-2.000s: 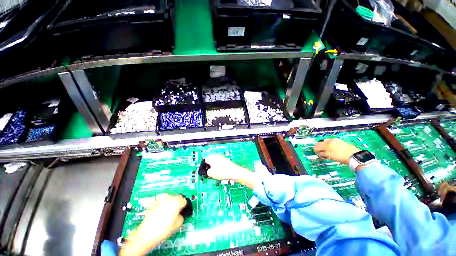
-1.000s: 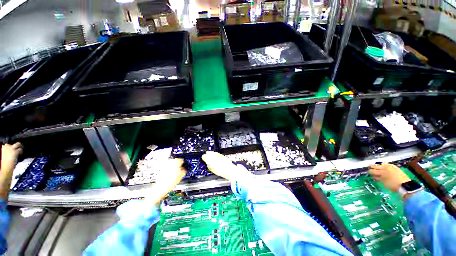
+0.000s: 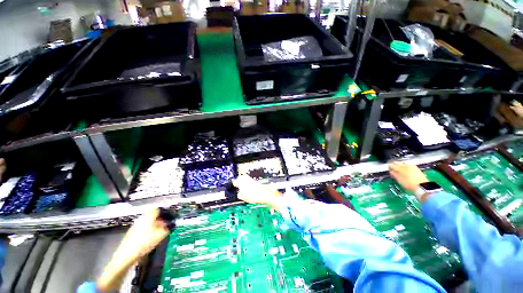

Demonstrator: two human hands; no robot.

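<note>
A large green circuit board lies in its dark frame in front of me. My left hand is above the board's far left corner, slightly blurred, with black at its fingertips. My right hand is over the board's far edge, just below the shelf lip, also with black at its fingertips. Whether either hand holds a small part cannot be made out. Behind them stand bins with blue components, white components and yellowish-cream components.
More bins hold dark components and white pieces. Black totes stand on the upper shelf. At right, another person's hand, with a watch, is over a neighbouring board. A bare metal plate lies at left.
Both hands have moved back from the blue component bin towards me, the left down to the board's corner. The view has tilted down, showing more of the board. The neighbour's hand stays over its board.
</note>
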